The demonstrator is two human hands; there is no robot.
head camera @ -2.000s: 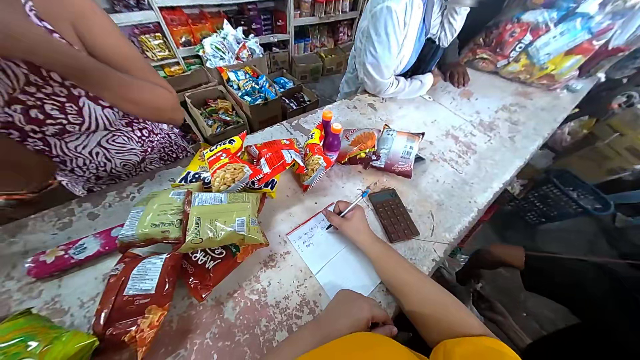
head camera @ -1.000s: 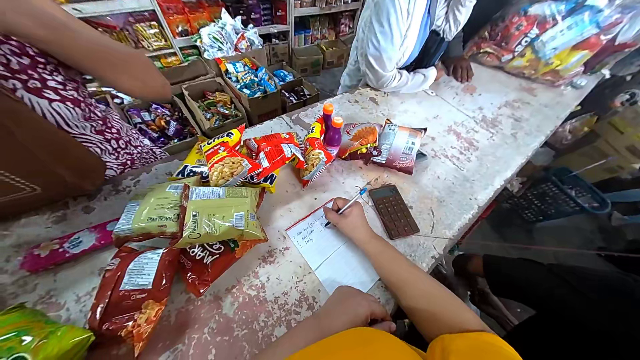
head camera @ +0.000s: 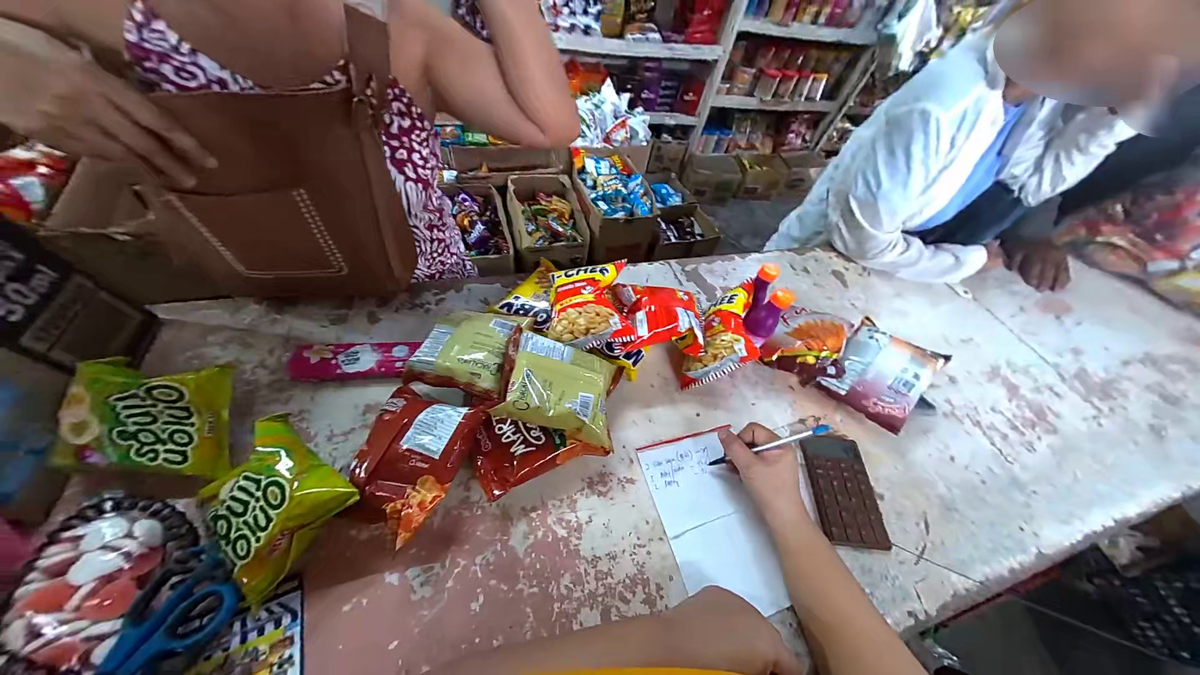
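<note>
My right hand (head camera: 771,469) grips a blue-and-white pen (head camera: 787,439), its tip on the upper part of a paper notepad (head camera: 727,544) that bears handwriting. Against the notepad's lower edge lies my left hand (head camera: 727,630), holding nothing I can make out; its fingers are partly hidden. A brown calculator (head camera: 846,492) lies just right of the writing hand. Beyond the notepad are red-and-yellow snack bags (head camera: 586,305), two purple bottles with orange caps (head camera: 767,314) and a white-and-maroon packet (head camera: 881,373). Olive snack packets (head camera: 558,384) overlap red-brown ones (head camera: 417,450) on the left.
Green snack bags (head camera: 281,502), blue-handled scissors (head camera: 173,609) and a tub of candies (head camera: 84,572) occupy the worn counter's (head camera: 1012,431) left end. Across it, one person has a brown bag (head camera: 272,187); another person in white sleeves (head camera: 900,178) leans on it. Cartons (head camera: 548,220) and shelves stand behind.
The view has swung left, showing the scissors and candy tub. Beyond the counter, the person's brown bag now shows more fully. My right hand stays on the notepad with the pen.
</note>
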